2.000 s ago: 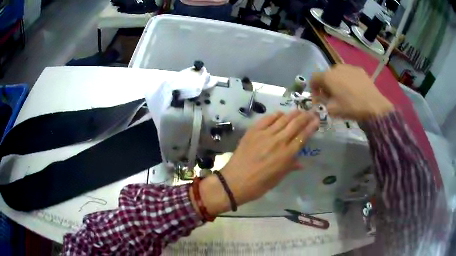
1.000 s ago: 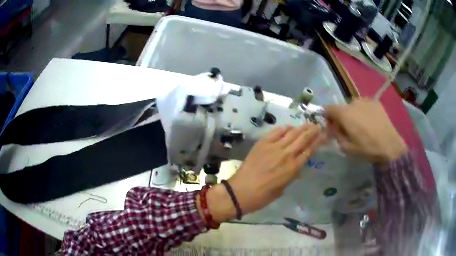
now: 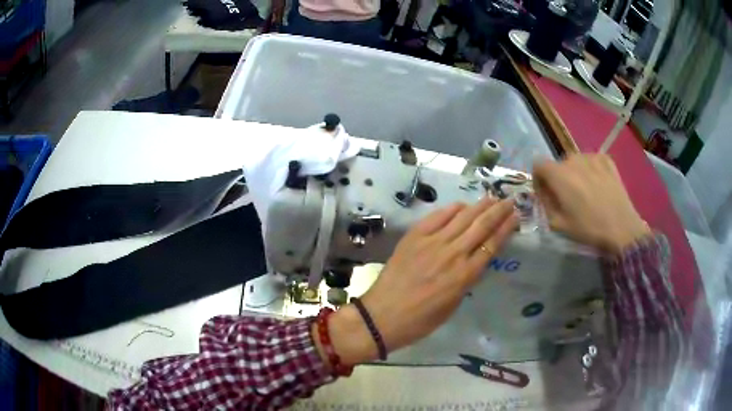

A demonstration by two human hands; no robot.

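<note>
The white sewing machine (image 3: 377,217) stands across the table, with blue lettering partly hidden by my left hand. My left hand (image 3: 437,269) lies flat on the machine head, fingers pointing up and right. My right hand (image 3: 590,197) is at small metal parts (image 3: 518,193) on the machine's top right; its fingers are bent and blurred, and I cannot tell if they hold anything. The black fabric band (image 3: 144,269) lies looped at the left, its ends running to behind the machine's left end. A white cloth (image 3: 297,156) drapes over that end.
Red-handled thread snips (image 3: 496,372) lie in front of the machine. A loose thread (image 3: 151,331) is on the table (image 3: 160,144) at left. A large pale bin (image 3: 385,88) stands behind, a blue basket (image 3: 28,152) at left. A person (image 3: 337,16) is at the back, thread cones (image 3: 550,36) back right.
My right hand has shifted slightly at the machine's top right and its fingers have changed position. My left hand stays on the machine head. The camera view has shifted slightly.
</note>
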